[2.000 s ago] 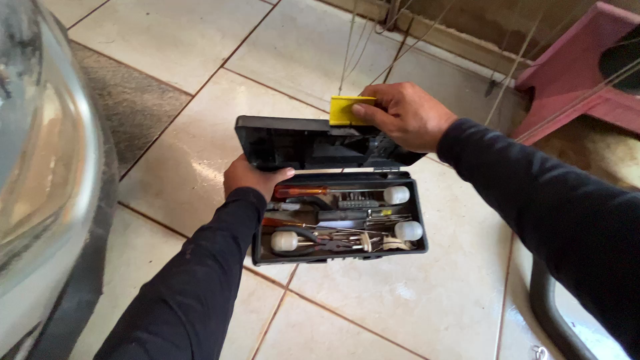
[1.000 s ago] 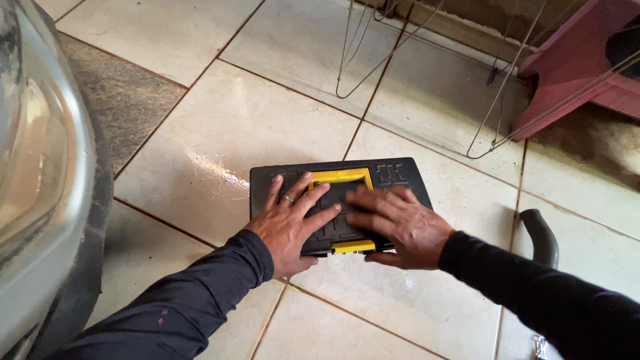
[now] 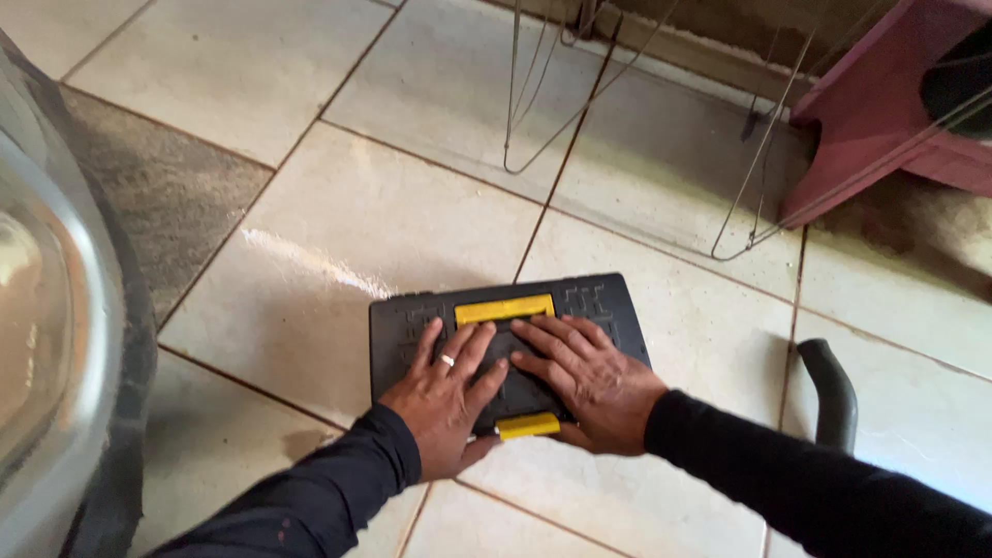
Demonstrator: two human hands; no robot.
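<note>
A black plastic toolbox [image 3: 393, 333] lies on the tiled floor with its lid down, so its contents are hidden. Its yellow handle [image 3: 505, 308] is folded flat in the lid, and a yellow latch [image 3: 528, 425] shows at the near edge. My left hand [image 3: 449, 391], with a ring on one finger, rests spread on the left part of the lid, thumb at the near edge. On the right part lies my right hand [image 3: 593, 380], palm down, fingers apart, its thumb near the latch. Neither hand is closed around anything.
A vehicle's headlight and bumper [image 3: 62, 310] fill the left edge. A wire rack [image 3: 535, 159] stands beyond the toolbox, with a pink plastic stool [image 3: 852, 116] at the upper right. A dark curved hose or tube [image 3: 833, 391] is on the right.
The toolbox lid stood open two seconds ago, showing tools inside, and is now down. My right hand has left the yellow latch and moved onto the lid. My left hand has moved there too.
</note>
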